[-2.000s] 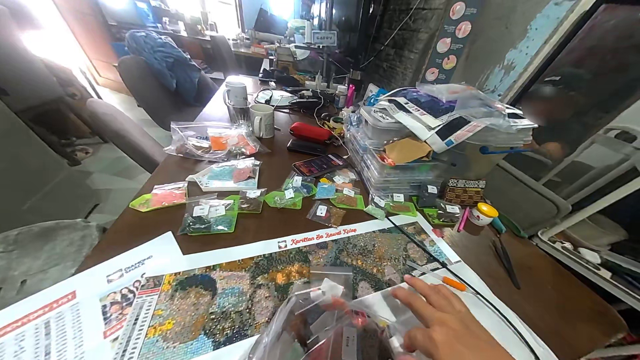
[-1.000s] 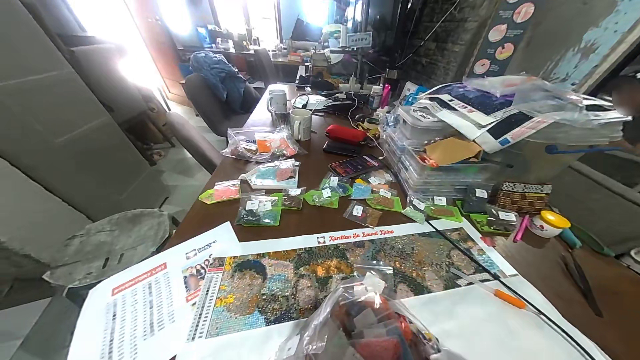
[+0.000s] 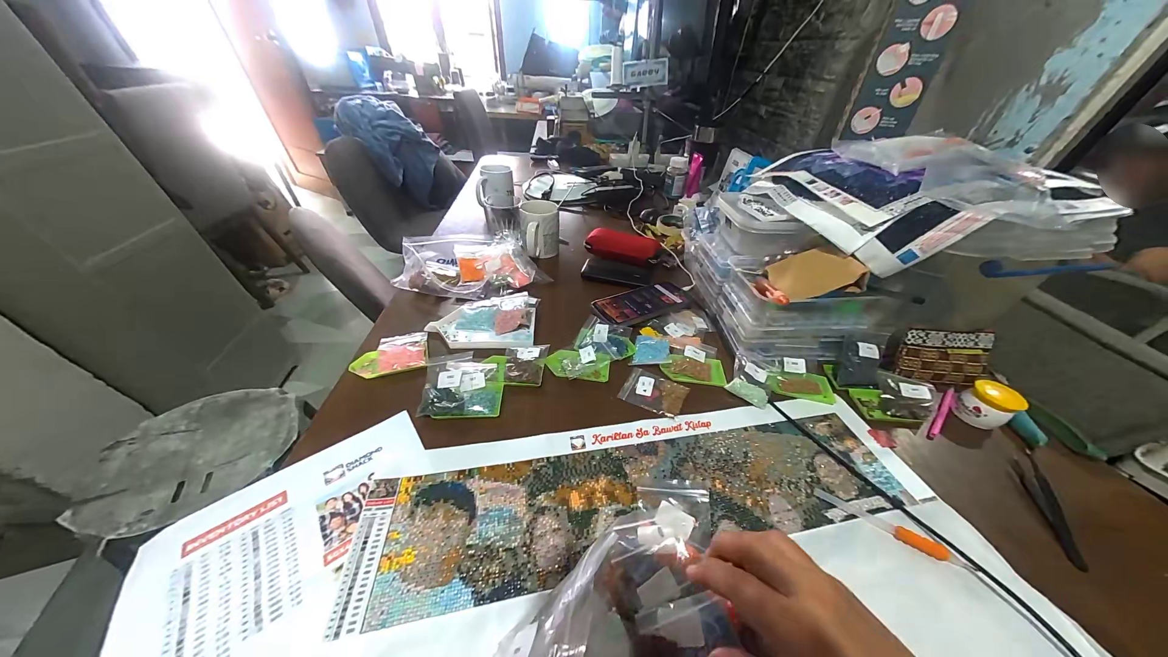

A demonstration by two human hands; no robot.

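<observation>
My right hand (image 3: 789,593) comes in from the bottom right. Its thumb and fingertips pinch a small labelled zip bag (image 3: 673,511) at the mouth of a large clear plastic bag (image 3: 584,584), which has more small packets inside. Under them lies a partly covered diamond painting canvas (image 3: 547,529) with a printed title along its top edge. A printed inventory sheet (image 3: 237,566) lies at its left. An orange-handled pen tool (image 3: 922,542) rests on the canvas at the right, by a thin black cable (image 3: 876,474). My left hand is out of view.
Green trays (image 3: 584,365) with labelled bead packets line the canvas's far side. Stacked clear plastic boxes (image 3: 794,310) stand at the right, near a yellow-lidded tub (image 3: 990,403) and black tweezers (image 3: 1049,511). Mugs (image 3: 540,228), a phone (image 3: 641,304) and a red case (image 3: 622,246) sit farther back.
My right hand, out of view one second ago, is back at the large bag and now grips a small packet. The view has shifted.
</observation>
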